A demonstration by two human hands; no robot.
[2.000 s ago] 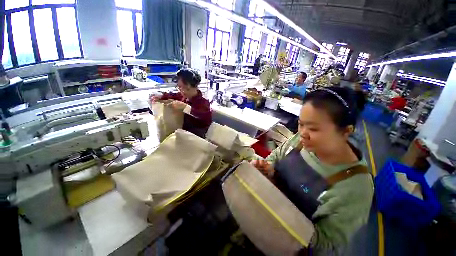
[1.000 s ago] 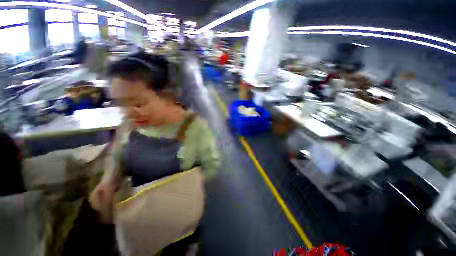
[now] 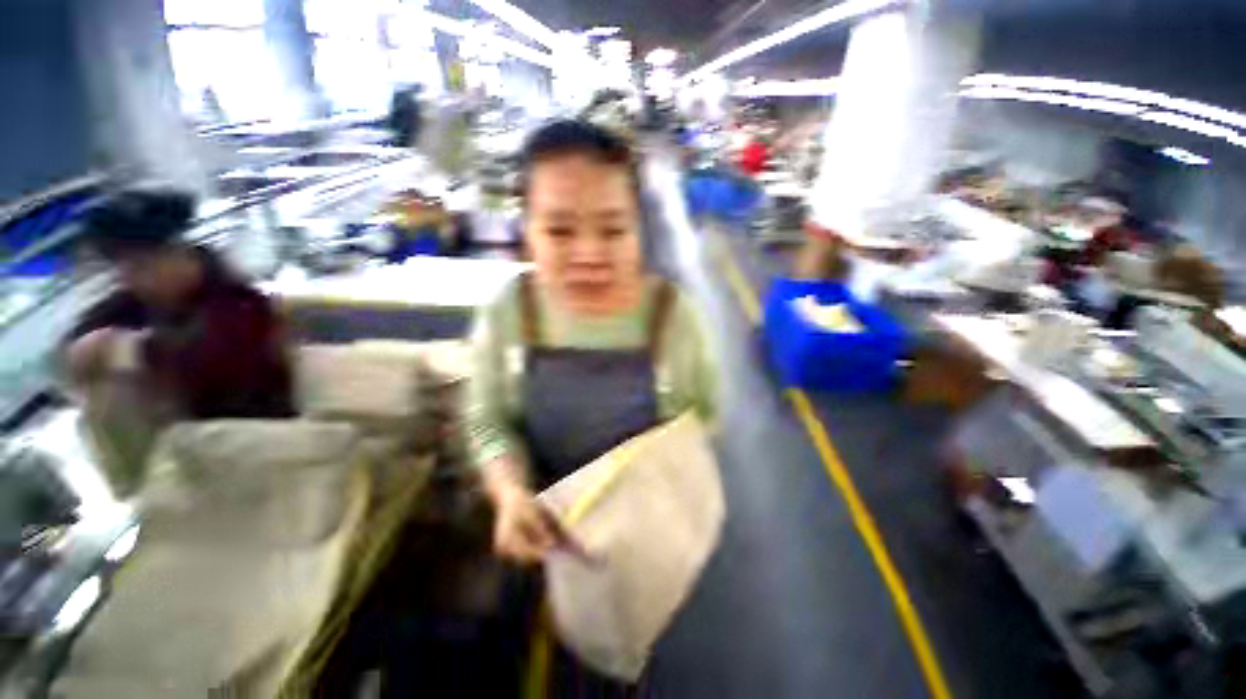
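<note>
Neither of my hands is in the picture. A stack of beige bag panels [image 3: 226, 546] with yellow edges lies at the lower left, nearest in front of me. A co-worker in a grey apron stands in the middle and holds a beige bag panel [image 3: 642, 546] with a yellow strip along its upper part. A small dark item [image 3: 581, 550] shows at that person's hand; I cannot tell what it is. The picture is blurred.
Another person in a dark red top [image 3: 219, 341] stands at the left, behind the stack. A blue crate [image 3: 836, 352] with pale pieces stands by the yellow floor line [image 3: 861, 512] in the aisle. Machine tables [image 3: 1052, 389] run along the right.
The view has swung right, then partly back left. The stack is in clearer view again. The co-worker now faces me with the panel held lower. The red patterned sleeve at the bottom edge has left the picture.
</note>
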